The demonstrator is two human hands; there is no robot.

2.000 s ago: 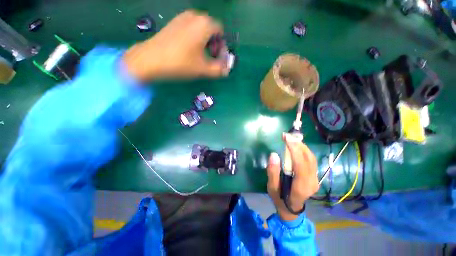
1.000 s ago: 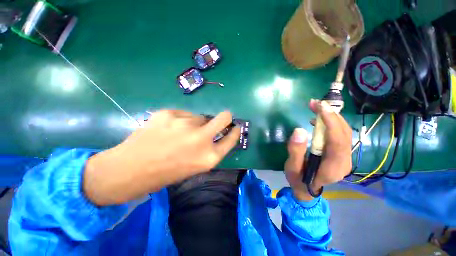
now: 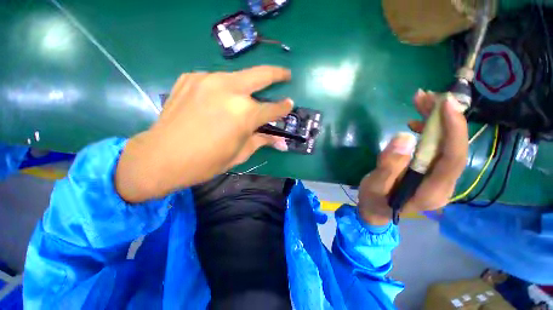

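My left hand [image 3: 203, 124] is over the black fixture [image 3: 312, 130], thumb and index finger apart, covering its left part. A device housing [image 3: 292, 123] shows partly in the fixture beside my fingertips. A slim dark bar lies across it from under my fingers; I cannot tell whether my hand grips it. My right hand [image 3: 424, 157] holds the soldering iron [image 3: 429, 134] by its cream grip, tip up at the tan cup [image 3: 424, 21]. The thin solder wire [image 3: 109, 56] runs from the upper left to behind my left hand.
A device housing [image 3: 235, 34] with a short lead lies behind my left hand, beside another housing [image 3: 265, 5] cut by the top edge. The black round unit [image 3: 498, 72] is at the right, with cables [image 3: 488, 172] below it. A cardboard box [image 3: 473, 296] is at the lower right.
My left hand has come down from the back of the mat, with a dark housing, to the fixture. The view has shifted closer to the fixture. The iron stays in my right hand.
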